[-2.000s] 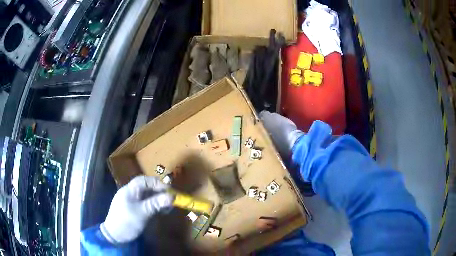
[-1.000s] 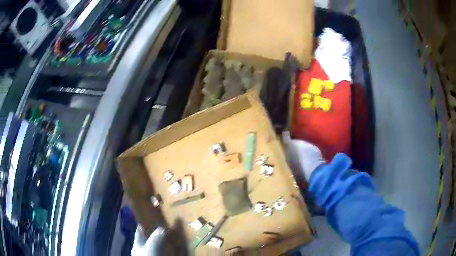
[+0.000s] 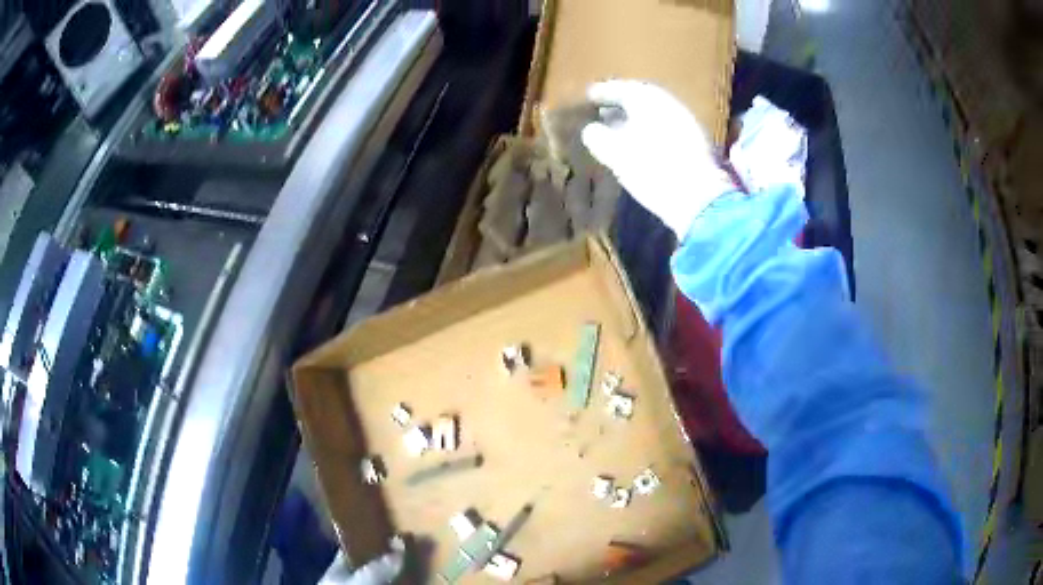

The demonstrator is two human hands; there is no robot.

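A shallow cardboard box [image 3: 458,299] lies tilted in front of me. In it are small silvery metal clips [image 3: 446,432], green strips [image 3: 584,366], dark thin strips [image 3: 444,470] and orange-red pieces [image 3: 548,379]. My gloved left hand [image 3: 372,567], cut off by the lower edge, grips the box's near left wall. My gloved right hand [image 3: 652,143] is above a second box, with a grey-brown pad [image 3: 565,130] pinched at its fingertips. More grey-brown pads [image 3: 507,211] lie piled in that second box, just below the hand.
Green circuit boards [image 3: 246,91] lie on the line at left behind a metal rail [image 3: 246,377]. Another cardboard box [image 3: 629,46] is at the top. A black bin [image 3: 833,171] at right holds white crumpled cloth [image 3: 769,146] and a red sheet [image 3: 700,360]. A striped floor line runs at far right.
My right hand has left the box's right side and moved up over the second box. The grey-brown pad has gone from the near box's middle. The yellow strip seen earlier in my left hand no longer shows.
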